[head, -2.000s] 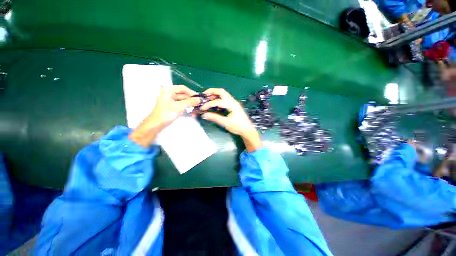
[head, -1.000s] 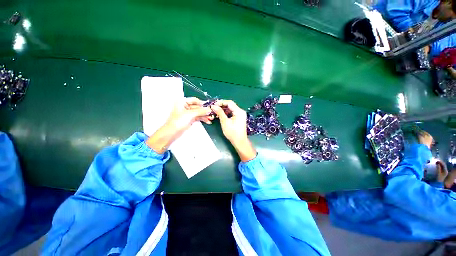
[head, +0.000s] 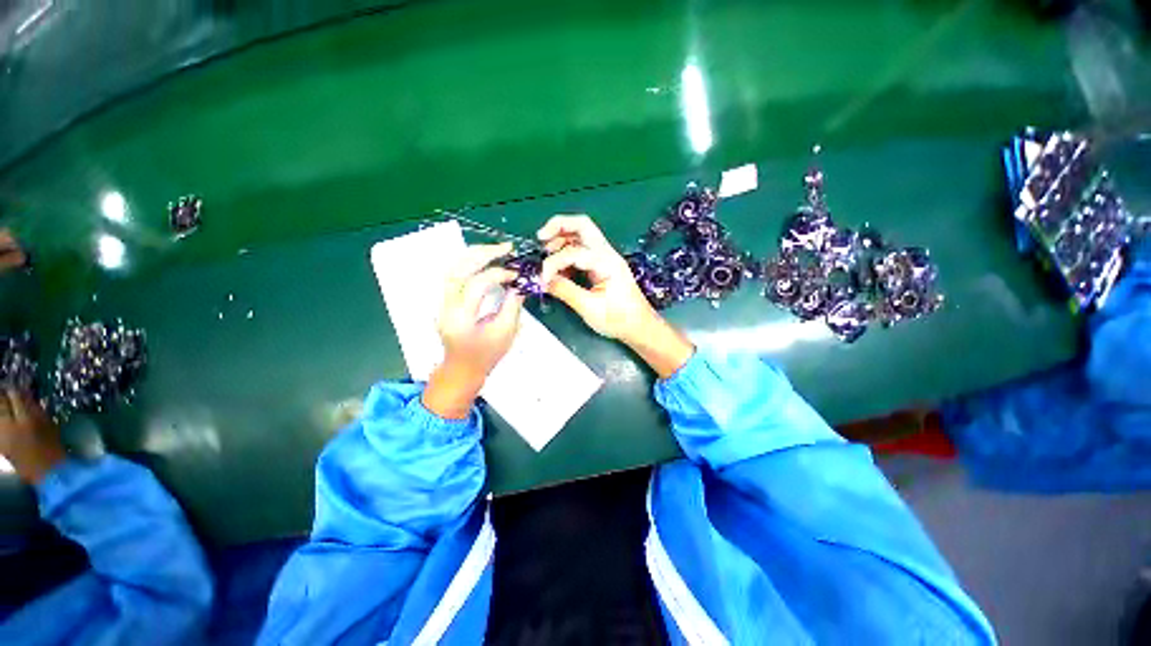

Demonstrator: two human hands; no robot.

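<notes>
A small dark module [head: 528, 273] is held between both hands above the white paper. My left hand [head: 477, 316] grips its left side with bent fingers. My right hand [head: 591, 280] is at its right side, thumb and fingers close around it. The fingers hide part of the module. White paper sheets [head: 543, 385] lie on the green surface under and beside my left hand. Thin silvery rods [head: 486, 229] lie at the paper's top edge. A pile of dark modules [head: 694, 265] lies just right of my right hand, and a second pile [head: 833, 280] lies further right.
A small white slip [head: 738, 181] lies above the piles. Tiny pale specks [head: 232, 309] lie left of the paper. At left are a neighbour's parts heap [head: 99, 364], hand and blue sleeve. One dark part [head: 186, 215] lies at upper left. Stacked parts trays [head: 1073, 215] stand at far right beside another blue sleeve.
The view has turned left, showing more of the left neighbour. Both hands still hold the module over the paper; my left hand's fingers now point more upward.
</notes>
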